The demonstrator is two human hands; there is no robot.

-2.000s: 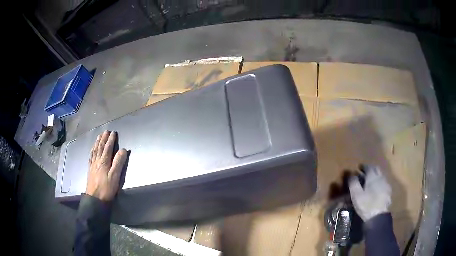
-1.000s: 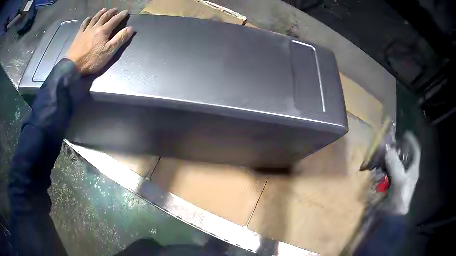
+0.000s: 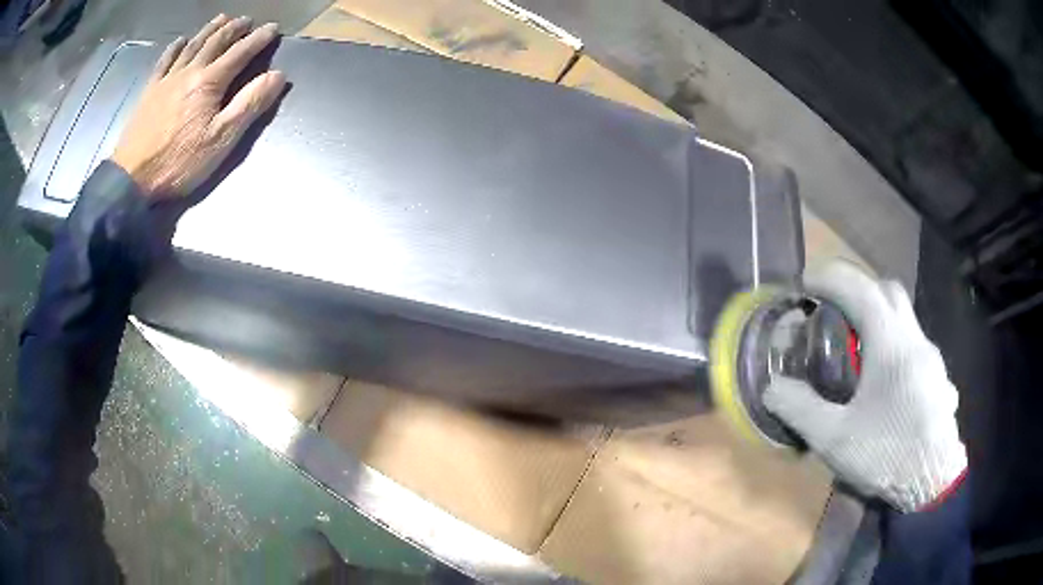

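A large grey metal cover (image 3: 458,194) lies across the view with its broad face up. My bare left hand (image 3: 204,109) lies flat on the left part of that face, fingers spread. My right hand (image 3: 886,389), in a white knit glove with a red cuff, grips the dark air sander (image 3: 818,349). The sander is tilted on edge, with its yellow-green disc (image 3: 738,363) facing the cover's right front corner. Disc and corner overlap in view; I cannot tell whether they touch. A recessed panel (image 3: 723,217) is behind the disc.
Creased cardboard (image 3: 458,457) lies under the cover and shows in front and behind. The table's pale front edge (image 3: 275,423) curves past it. The speckled green floor (image 3: 206,491) is at lower left. Dark objects stand beyond the table at right.
My right hand has brought the sander left to the cover's right end, its disc turned towards it. My left hand stays flat on the cover. The view has shifted.
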